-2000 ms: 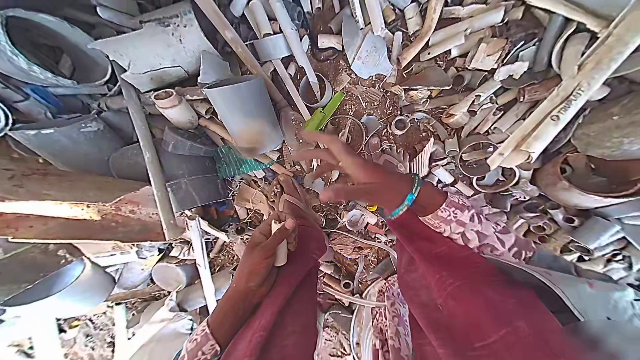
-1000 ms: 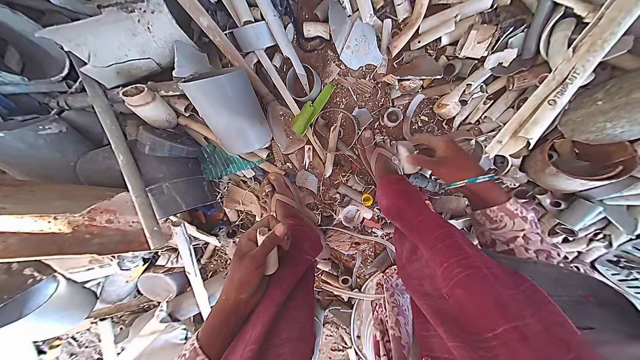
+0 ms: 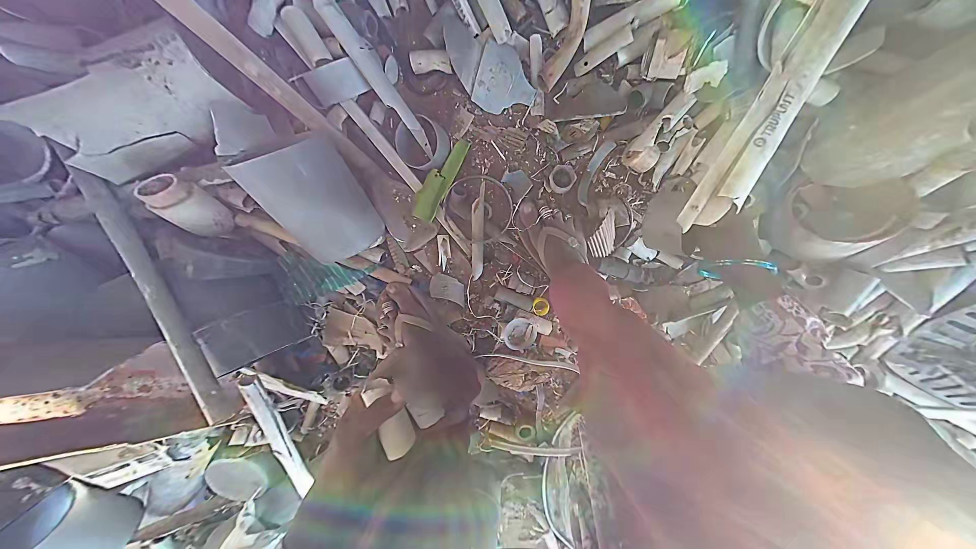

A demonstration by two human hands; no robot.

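Low in the view, left of centre, my left hand (image 3: 358, 431) is closed around a pale plastic pipe fragment (image 3: 396, 435), beside my lower leg. Glare washes out much of this area. At the right, my right hand (image 3: 724, 232) reaches over the scrap, above a turquoise bracelet (image 3: 738, 267); its fingers are too blurred to show whether they hold anything. Between my feet lie a small yellow ring (image 3: 540, 306), a short whitish pipe ring (image 3: 520, 334) and other broken pieces. A bright green plastic strip (image 3: 441, 183) lies farther forward.
Broken pipes and shards cover the ground. A wide grey pipe piece (image 3: 309, 198) and a long grey pole (image 3: 145, 290) lie at the left. Long pale pipes (image 3: 778, 114) slant across the upper right, near a large round pipe socket (image 3: 854, 213). A slotted grey grate (image 3: 938, 358) is at the right edge.
My right hand moved from above the middle to beside my right foot, then farther right. My left hand keeps its pale fragment low at the left. Glare now veils the view.
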